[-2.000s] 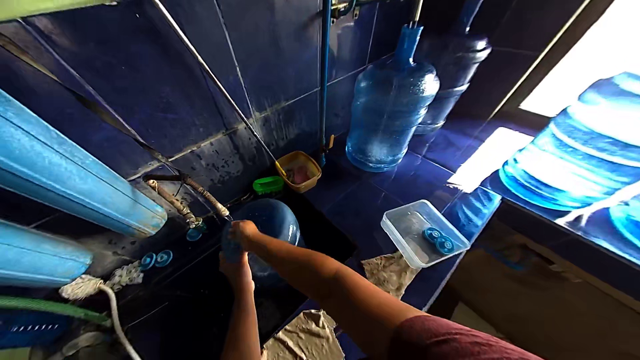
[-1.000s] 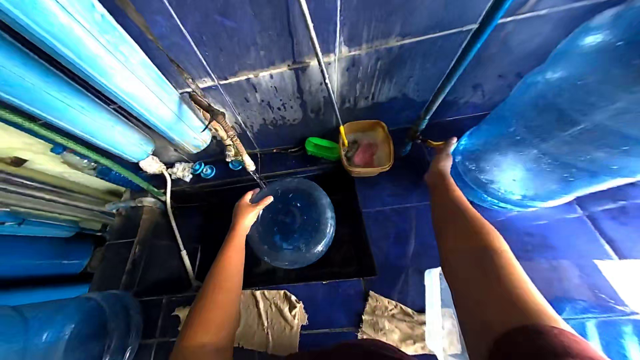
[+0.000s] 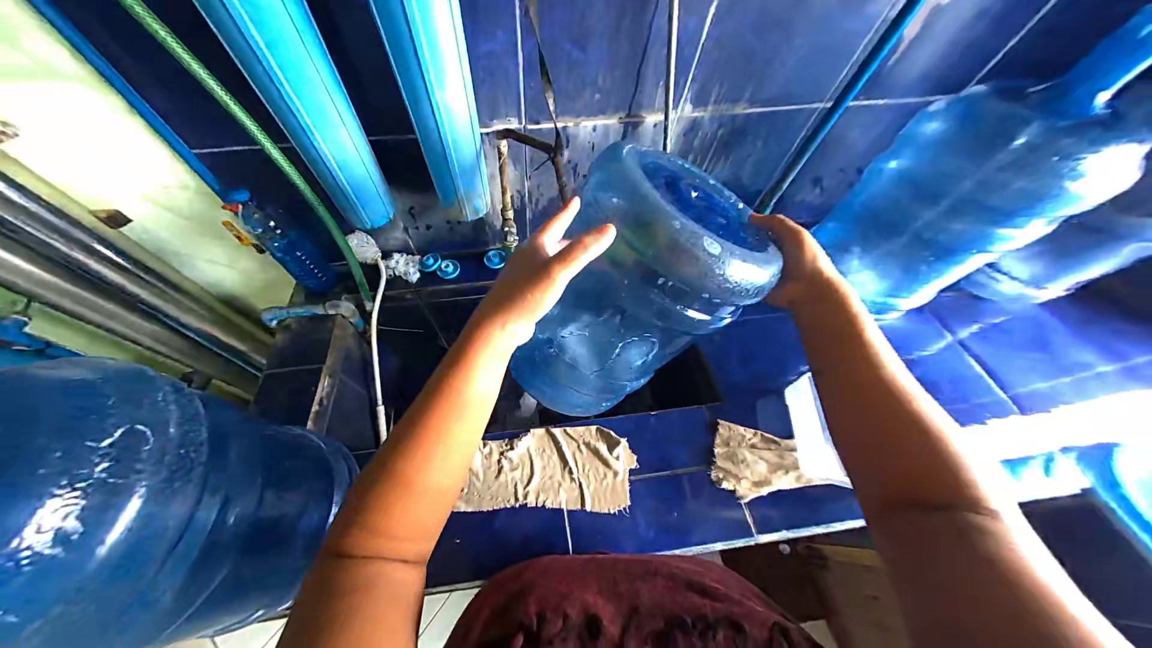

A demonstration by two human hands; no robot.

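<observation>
Both hands are on a large clear blue plastic water jug (image 3: 621, 306), which tilts over the dark basin (image 3: 693, 382) with its base up and to the right. My right hand (image 3: 796, 256) grips the rim of the jug's base. Along the jug's left side lies my left hand (image 3: 549, 270), thumb and fingers spread against the plastic. The jug's lower end points down toward the basin; its neck is hard to make out. Behind it, a tap on a thin pipe (image 3: 507, 193) comes off the tiled wall.
More large water jugs stand at right (image 3: 954, 198) and lower left (image 3: 162, 495). Beige cloths (image 3: 562, 468) lie on the blue tiled ledge (image 3: 666, 513). Small blue caps (image 3: 448, 268), a green hose (image 3: 243, 117), a white hose (image 3: 378, 360) and blue filter tubes (image 3: 436, 99) are at left.
The jug, low in the basin a second ago, is now raised and tilted. My right hand has moved from beside the standing jug at right onto this jug's base. The view has shifted.
</observation>
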